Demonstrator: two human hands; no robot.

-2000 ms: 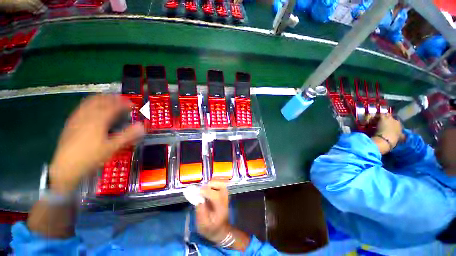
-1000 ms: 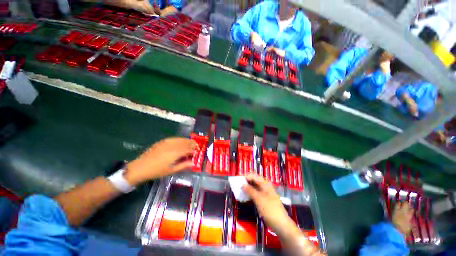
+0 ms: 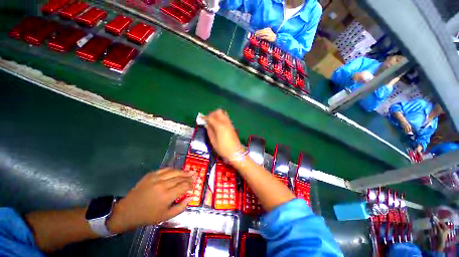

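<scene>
Red flip phones lie in a clear tray [image 3: 226,219], the far row open with red keypads and dark glossy upper halves. My left hand [image 3: 156,196] rests at the keypad of the leftmost open phone [image 3: 195,175], fingertips on its left side. My right hand [image 3: 221,133] is at the top of that phone's upper half and pinches a small white cloth [image 3: 201,119]. My right forearm crosses over the middle phones and hides parts of them. Black upper faces of near-row phones [image 3: 172,244] show at the bottom edge.
A tray of closed red phones [image 3: 120,55] lies on the green conveyor beyond the pale rail [image 3: 108,104]. A light blue bottle [image 3: 351,211] stands right, beside another phone tray. A pink bottle [image 3: 205,24] and several people in blue smocks are across the line.
My right hand has moved from between the rows to the far end of the leftmost open phone, with the cloth. My left hand stays at that phone's keypad. The view has shifted.
</scene>
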